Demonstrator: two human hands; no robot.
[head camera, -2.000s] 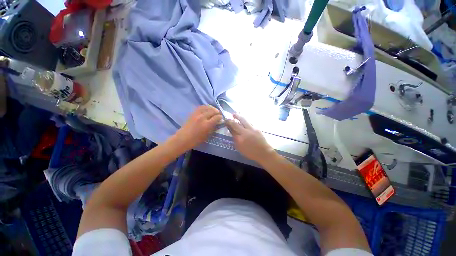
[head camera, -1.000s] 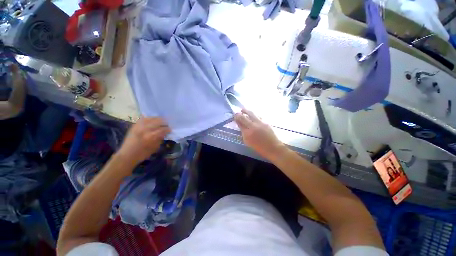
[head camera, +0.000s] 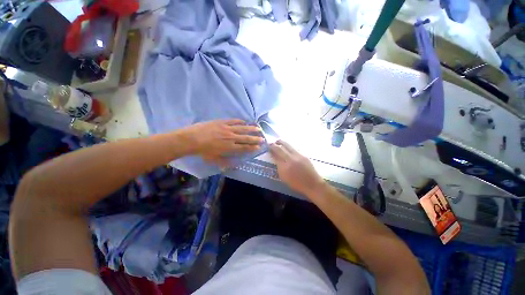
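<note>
A light blue-grey garment piece (head camera: 201, 86) lies on the white sewing table, gathered in folds, its lower edge at the table's front edge. My left hand (head camera: 230, 140) lies flat on the cloth near its lower right corner, fingers extended to the right. My right hand (head camera: 290, 164) has its fingertips at that corner, on a small opening in the cloth edge; the fingertips seem to pinch the edge. The fingertips of both hands are close together. Black-handled shears (head camera: 370, 193) lie on the table to the right, blades pointing toward the needle area.
The white sewing machine head (head camera: 391, 92) stands right, with a lavender strip (head camera: 433, 109) hanging over it. A phone (head camera: 439, 212) lies at the right front. A bottle (head camera: 72, 102), a tray (head camera: 118, 57) and a speaker (head camera: 35, 45) stand left. Blue baskets (head camera: 478, 265) are below.
My left hand has moved right from the cloth's lower left corner and now lies flat near my right hand. A second earlier it held that left corner with the edge spread out.
</note>
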